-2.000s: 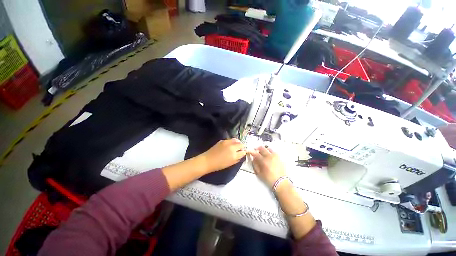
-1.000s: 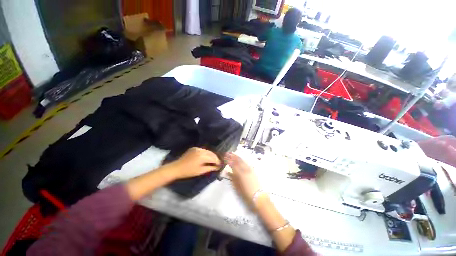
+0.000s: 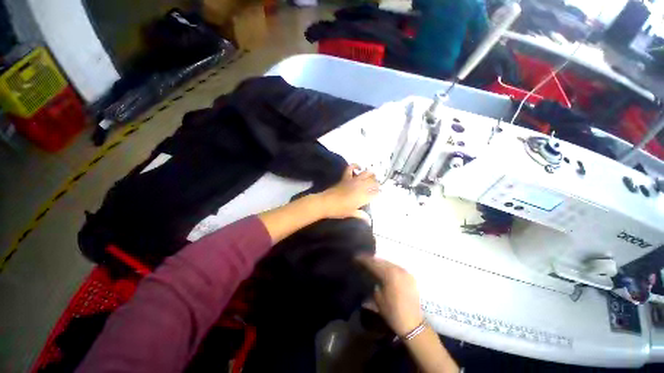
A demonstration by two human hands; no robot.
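Observation:
A large black garment is spread left of the needle and hangs off the table's left side. A smaller black piece hangs over the front edge of the table toward my lap. My left hand rests on black fabric just left of the presser foot, its fingertips on the fabric edge. My right hand holds the black piece at its right side near the front edge; its fingertips are blurred and partly hidden. The white sewing machine stands to the right, its needle area beyond my left hand.
A red crate holding black fabric is at the lower left. A pale trough rim runs behind the table. Small dark and red items lie under the machine arm. A person in a teal top is behind, with other workstations.
My right hand has moved down and right to the front edge with the black piece. My left hand has moved up and right, nearer the presser foot. The camera view has shifted.

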